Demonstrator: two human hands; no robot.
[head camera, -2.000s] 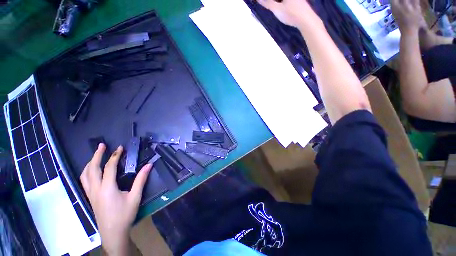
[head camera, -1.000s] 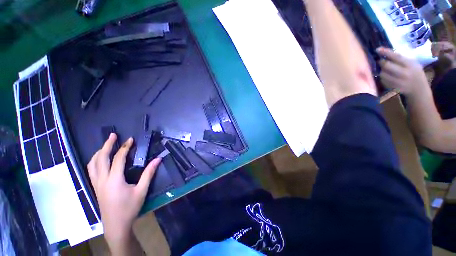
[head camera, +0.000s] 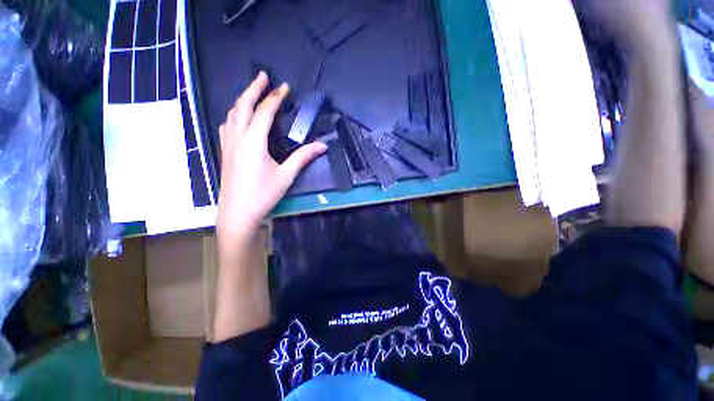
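Note:
The black tray (head camera: 376, 59) lies in front of me with its far part cut off. My left hand (head camera: 258, 149) rests at its near left, fingers spread, with the thumb tip at the loose black strips. A shiny black strip (head camera: 307, 116) lies between fingers and thumb, not visibly gripped. More black strips (head camera: 350, 145) lie loosely overlapped right of the thumb. Others (head camera: 415, 149) lie in the near right corner. My right hand (head camera: 638, 19) is blurred at the top right edge, beyond the white sheets; what it holds cannot be told.
A white sheet with black rectangles (head camera: 145, 74) lies left of the tray, and white sheets (head camera: 548, 102) lie right. Open cartons (head camera: 176, 290) stand below the bench edge. Clear plastic bags (head camera: 27, 157) hang at the far left. Part of another person's arm (head camera: 701, 188) shows at the right edge.
The view has swung left and down, so the tray sits higher and the left carton shows. My left hand keeps its place by the strips. My right arm is now bent upright and blurred.

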